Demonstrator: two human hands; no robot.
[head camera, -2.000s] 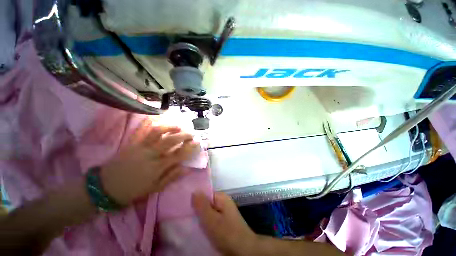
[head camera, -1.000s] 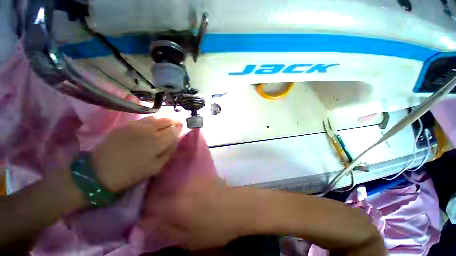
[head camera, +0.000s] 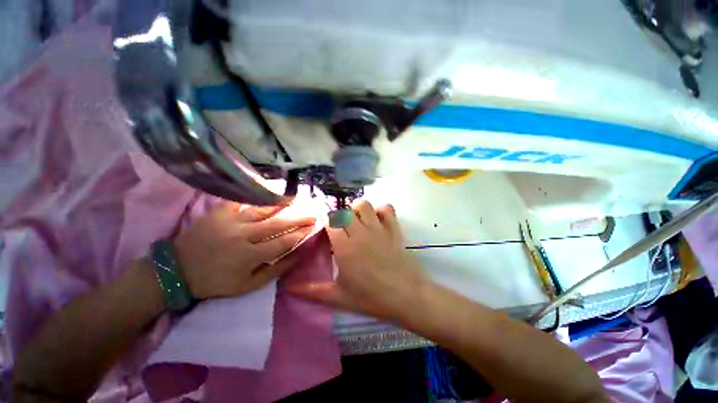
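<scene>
A pink garment panel (head camera: 311, 338) lies under my hands and hangs over the table's front edge. A paler pink piece (head camera: 228, 334) lies over it. My left hand (head camera: 228, 248) holds the cloth left of the needle area, fingertips at the brightly lit presser foot. My right hand (head camera: 370, 256) is just right of the needle area, fingertips up beside the small grey-white knob and thumb stretched left over the cloth. The sewing machine (head camera: 488, 134) has a blue stripe and JACK lettering. The needle and cloth edge are hidden by glare and fingers.
Yellow-handled scissors (head camera: 447, 175) lie partly under the machine arm. Slim yellow and green snips (head camera: 543, 264) lie on the bed at right. A pale cord (head camera: 630, 256) slants across the right. Crumpled pink cloth (head camera: 630, 354) is low at right; more pink cloth (head camera: 63, 181) is heaped at left.
My right hand has moved from low on the cloth up to the needle area. The pale piece now shows folded over below my left hand. The view has shifted, so the machine appears lower and further right.
</scene>
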